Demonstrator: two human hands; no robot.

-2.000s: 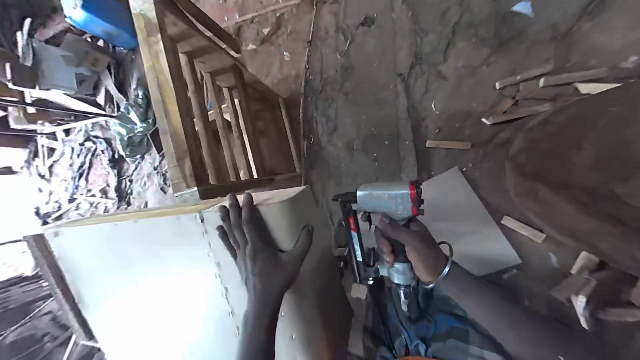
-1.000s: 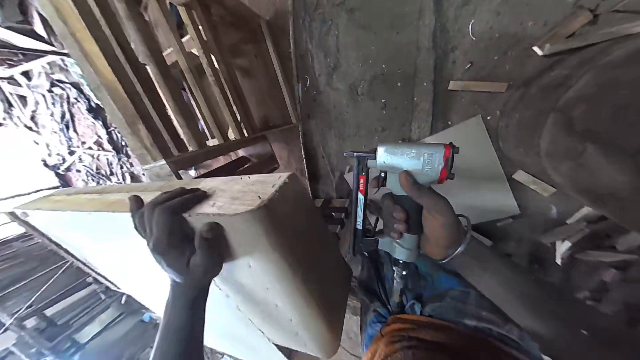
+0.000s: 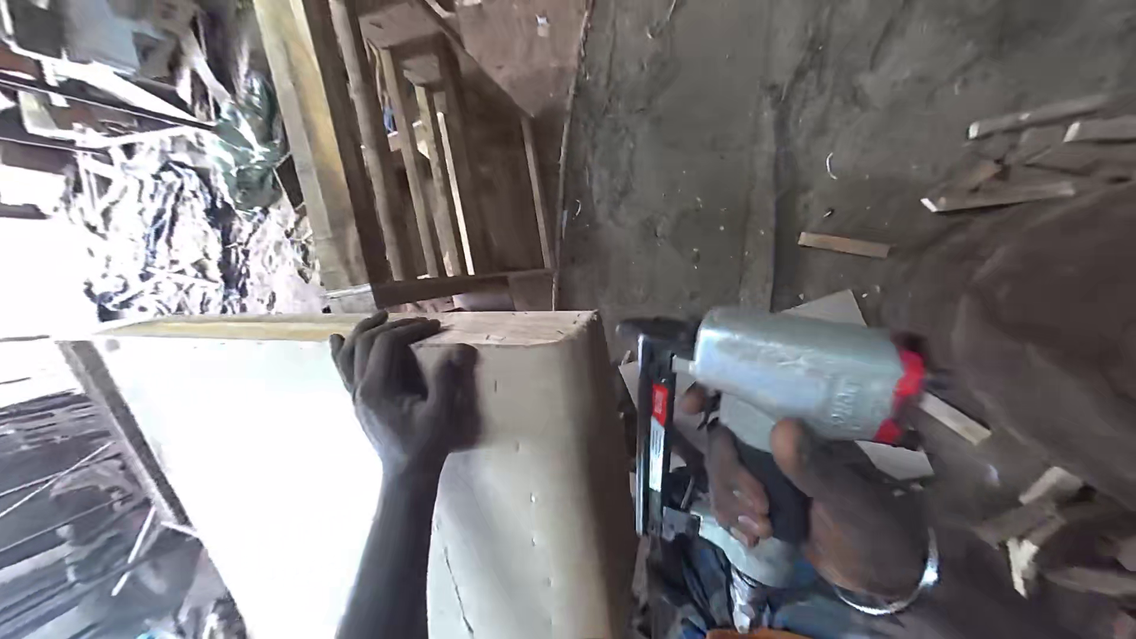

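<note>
My right hand (image 3: 816, 506) is wrapped around the black grip of a pneumatic staple gun (image 3: 799, 373) with a silver body and a red-trimmed end cap. The gun's dark nose sits just right of a wooden furniture frame (image 3: 524, 328) covered in pale sheet material (image 3: 532, 479), with a gap between them. My left hand (image 3: 408, 390) rests on the frame's upper edge, fingers curled over the wood and the thumb apart. Rows of staples show in the pale cover. Part of the left palm's contact with the frame is hidden.
Behind the covered piece stands a slatted wooden frame (image 3: 311, 151). Offcuts of wood (image 3: 843, 245) lie on the dirt floor (image 3: 674, 177), with more at the right. A pale flat sheet (image 3: 830, 308) lies partly beneath the gun. A large brown rounded object (image 3: 1056, 328) is at right.
The staple gun in my right hand now appears larger and closer to the view. My left hand stays at the frame's upper edge, and the view has shifted.
</note>
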